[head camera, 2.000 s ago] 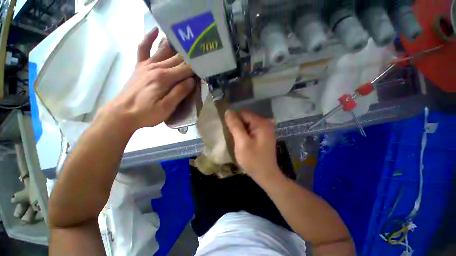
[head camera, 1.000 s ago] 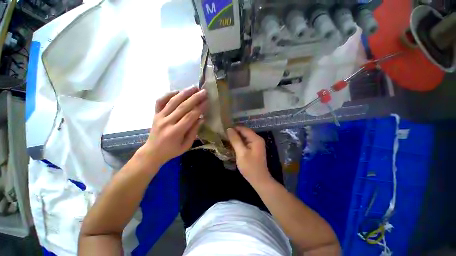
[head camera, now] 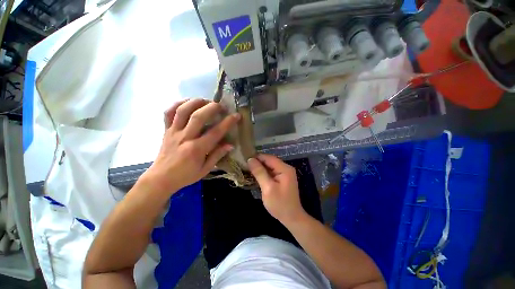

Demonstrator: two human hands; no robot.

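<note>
The overlock machine [head camera: 240, 42] has a white head with a purple-green "M 700" label. A tan scrap cloth [head camera: 244, 135] lies under the presser foot area and runs toward me, its frayed end hanging over the table's front edge. My left hand [head camera: 195, 138] rests on the scrap's left side, fingers bent and pressing on it close to the foot. My right hand [head camera: 274, 183] pinches the scrap's near right edge between thumb and finger at the table edge. The needle itself is too small to tell.
White garment panels [head camera: 84, 135] lie on the left of the table and hang over its edge. A red-clipped metal rod [head camera: 366, 118] and an orange-red cone [head camera: 446, 62] are at the right. A blue crate [head camera: 395, 203] with white cord stands below right. A grey bin [head camera: 22, 226] is far left.
Since two seconds ago my left hand has moved from beside the machine head onto the scrap. Since one second ago its fingers have shifted closer to the foot. My right hand keeps its pinch.
</note>
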